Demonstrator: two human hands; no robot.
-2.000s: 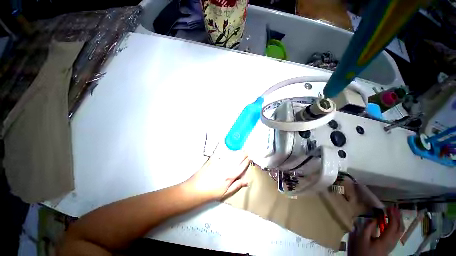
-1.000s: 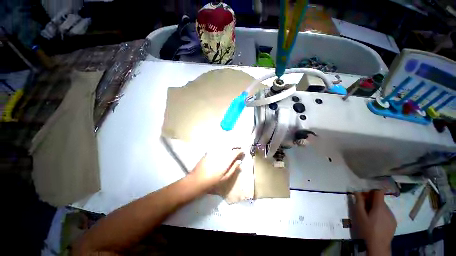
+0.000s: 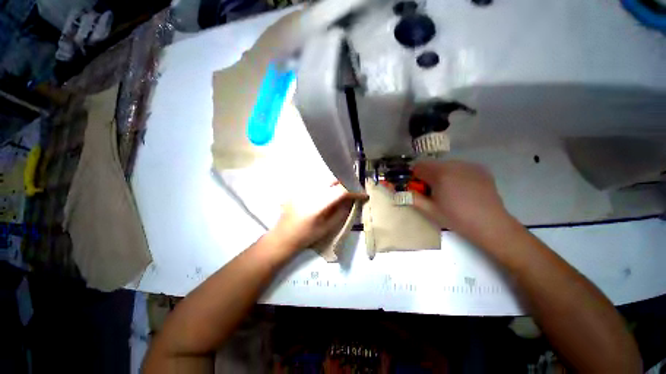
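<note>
A khaki cloth panel (image 3: 237, 117) lies left of the machine head, washed white by glare near the needle. A smaller khaki piece (image 3: 405, 230) lies right of the needle area. My left hand (image 3: 310, 223) grips the cloth edge between thumb and fingers just left of the presser foot. My right hand (image 3: 456, 193), partly blurred, is at the needle area, closed on the red-orange handled snips (image 3: 418, 187); their blades are hidden behind the metal parts. The white sewing machine (image 3: 496, 66) stands over the work.
The light-blue hanging piece (image 3: 270, 106) is left of the head. A spare khaki panel (image 3: 108, 212) lies on the plaid side table at left. A yellow handle (image 3: 33, 169) shows at far left. The white table's front edge (image 3: 409, 310) runs below both forearms.
The view has moved closer to the machine head. My right hand has come from the table's right side to the needle, now with the snips. My left hand remains on the cloth.
</note>
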